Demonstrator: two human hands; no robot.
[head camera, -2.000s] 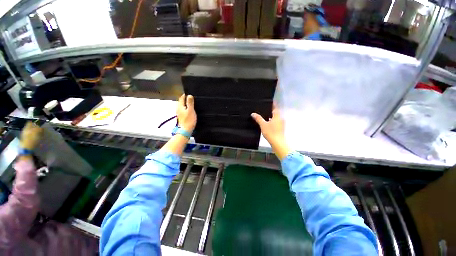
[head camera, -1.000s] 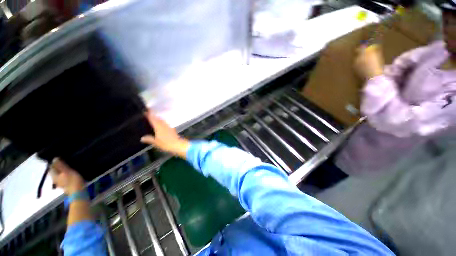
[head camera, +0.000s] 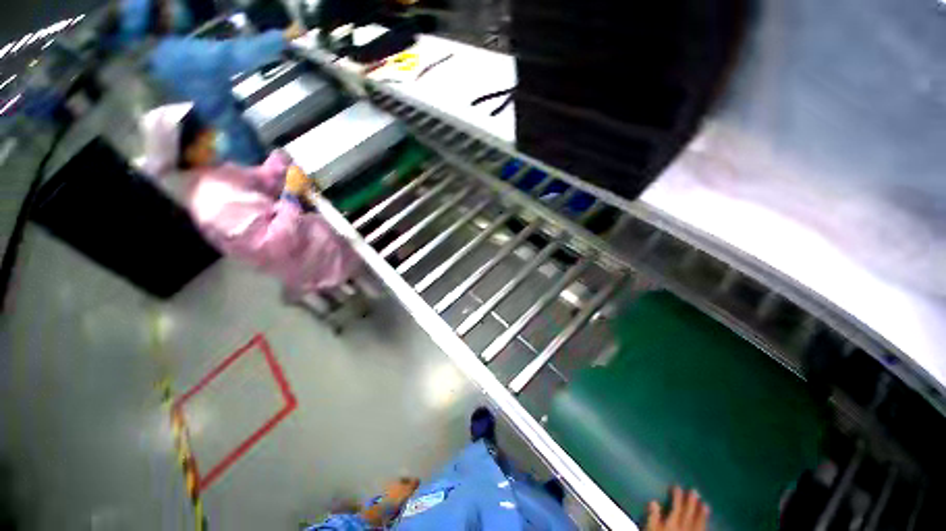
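A green carrier board lies on the rollers in front of me. My right hand is at the bottom edge, cut off, with its fingers apart over the near edge of the green board. My left hand is low beside my blue clothing, small and blurred; whether it holds anything cannot be told. The stack of black foam blocks stands on the white bench beyond the conveyor, touched by neither hand.
The roller conveyor runs to the upper left, where silver-white units lie on it. A person in pink and another in blue stand along it. A black box-shaped thing is on the floor. A pale sheet is at the upper right.
Both hands have left the black stack and come back towards my body. The view has swung left along the conveyor, and the neighbour in pink on the right is out of view.
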